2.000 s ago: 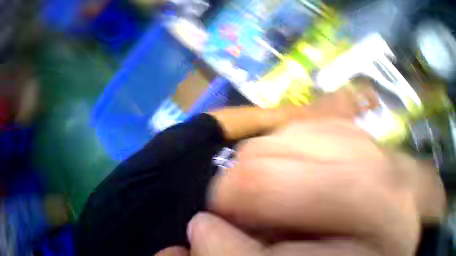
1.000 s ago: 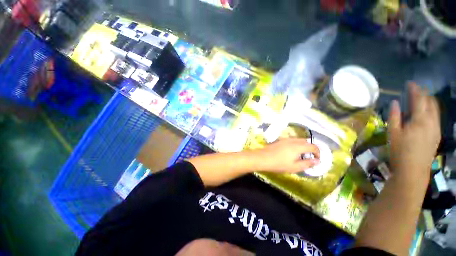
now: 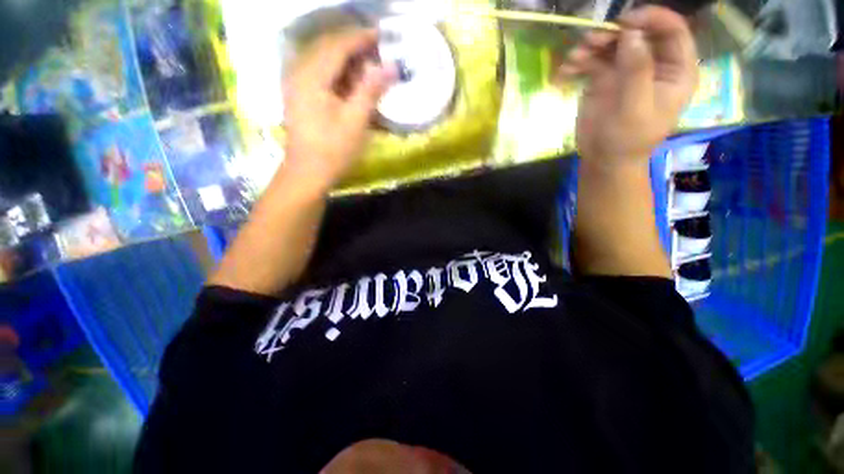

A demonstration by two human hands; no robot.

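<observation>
A round white part [image 3: 428, 79] with a dark centre lies on the yellow work pad [image 3: 421, 159] at the top middle, and its upper side is overexposed. My left hand [image 3: 335, 104] is at the part's left edge with fingers curled and fingertips on it; the hand is slightly blurred. My right hand [image 3: 639, 79] is raised right of the pad and pinches the end of a thin yellowish stick [image 3: 551, 18]. The stick points left towards the white part, and its far end is lost in the glare.
Printed sheets [image 3: 118, 167] cover the bench on the left. A blue crate [image 3: 770, 236] below the bench at right holds a row of black-and-white parts. Another blue crate [image 3: 130, 319] is below the bench at left. Clear plastic [image 3: 800, 46] shows at top right.
The view has turned and moved closer to the pad. My right hand was open and empty with spread fingers; it now holds the thin stick. My left hand is still at the white part.
</observation>
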